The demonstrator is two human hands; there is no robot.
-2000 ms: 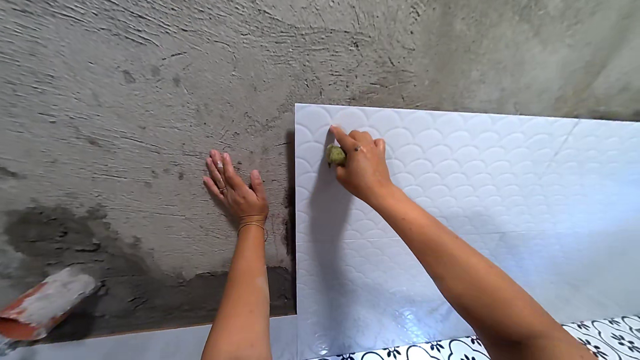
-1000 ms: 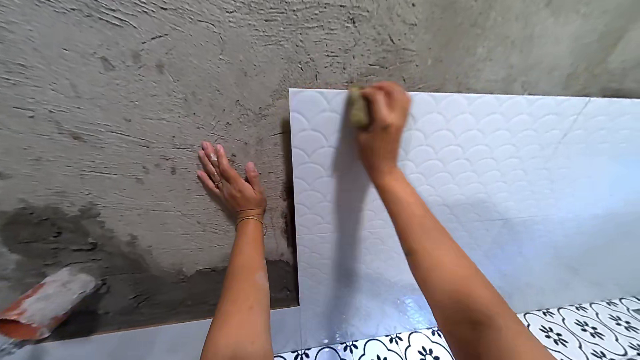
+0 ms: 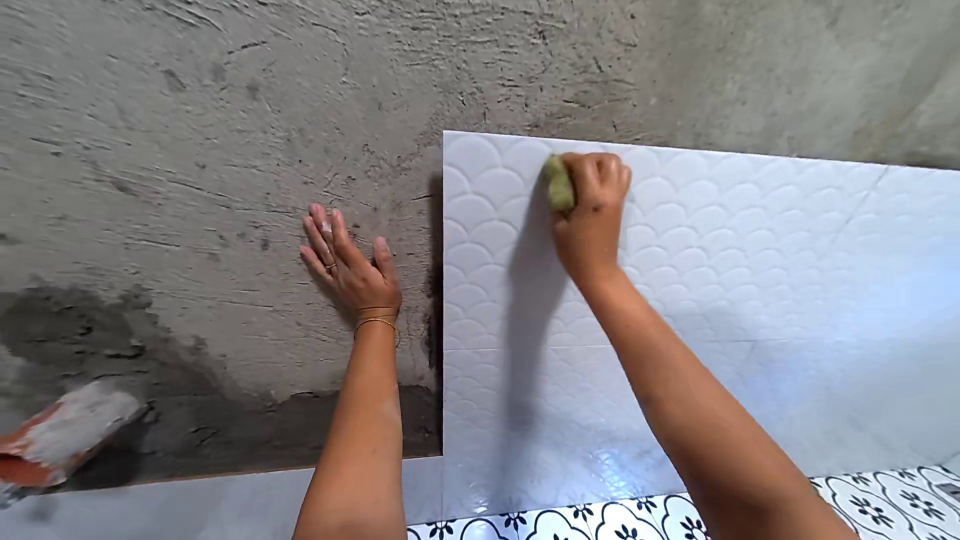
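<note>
My right hand (image 3: 596, 210) grips a greenish-yellow sponge (image 3: 559, 184) against the upper part of a white wall tile (image 3: 480, 300) with a raised fish-scale pattern, a little below its top edge. Flat on the rough grey cement wall (image 3: 247, 150), left of the tile's edge, lies my left hand (image 3: 356, 270), fingers spread and holding nothing. A ring and thin bracelets show on that hand and wrist.
An orange container caked with cement (image 3: 71, 435) is at the lower left, beside dark damp mortar (image 3: 202, 431). Smooth pale tiles (image 3: 180, 506) run along the bottom. Black-and-white patterned floor tiles (image 3: 622, 521) show below the tiled wall.
My right hand with the sponge has moved rightward along the top of the tile since the earliest frame. My left hand stays against the cement wall.
</note>
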